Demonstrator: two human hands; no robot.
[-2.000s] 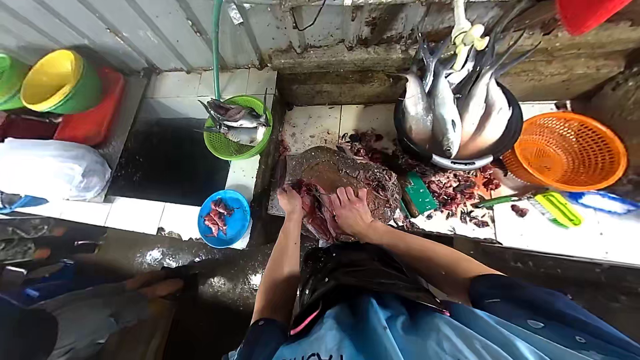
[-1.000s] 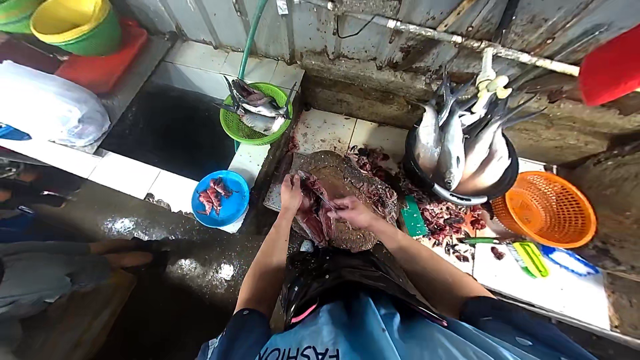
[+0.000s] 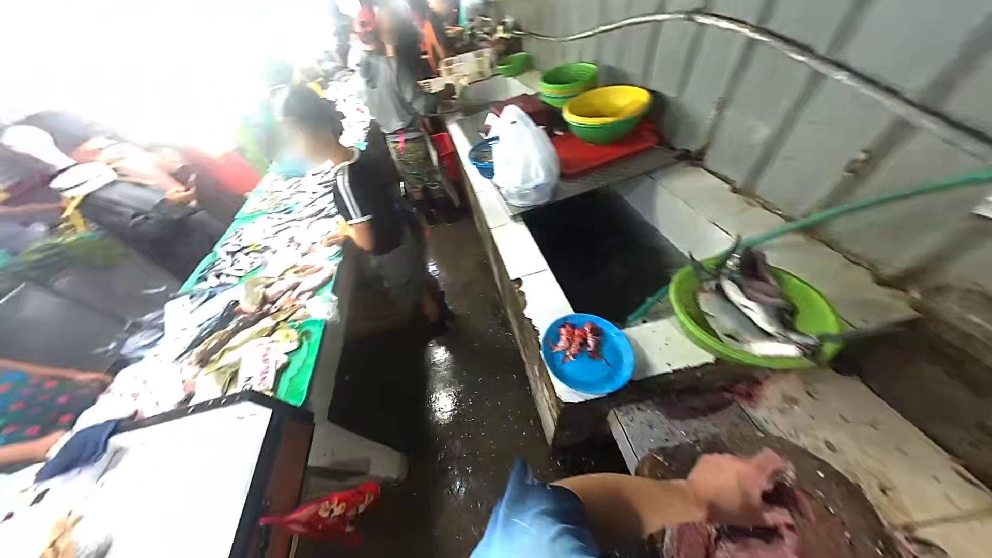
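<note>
At the lower right of the head view, my left hand (image 3: 736, 484) is closed on a piece of reddish fish flesh (image 3: 783, 500). Beneath it, more cut fish (image 3: 732, 540) lies on a round, stained chopping block (image 3: 841, 496), partly cut off by the frame's lower edge. My right hand is out of the frame. Beyond the block, a green plastic basket (image 3: 682, 310) holds several whole silvery fish (image 3: 748, 306). A blue plastic plate (image 3: 570, 380) with red fish scraps (image 3: 575, 341) sits on the tiled ledge to the left of the basket.
A dark water basin (image 3: 601, 248) lies behind the plate, with a white plastic bag (image 3: 525, 159) and yellow basin (image 3: 607, 105) past it. A green hose (image 3: 852, 205) crosses the counter. Across the wet aisle (image 3: 457, 372), a person (image 3: 372, 194) stands at a fish stall (image 3: 263, 263).
The view has swung far to the left, so my right hand, the black tub of fish and the orange basket have left the frame. My left hand remains over the chopping block.
</note>
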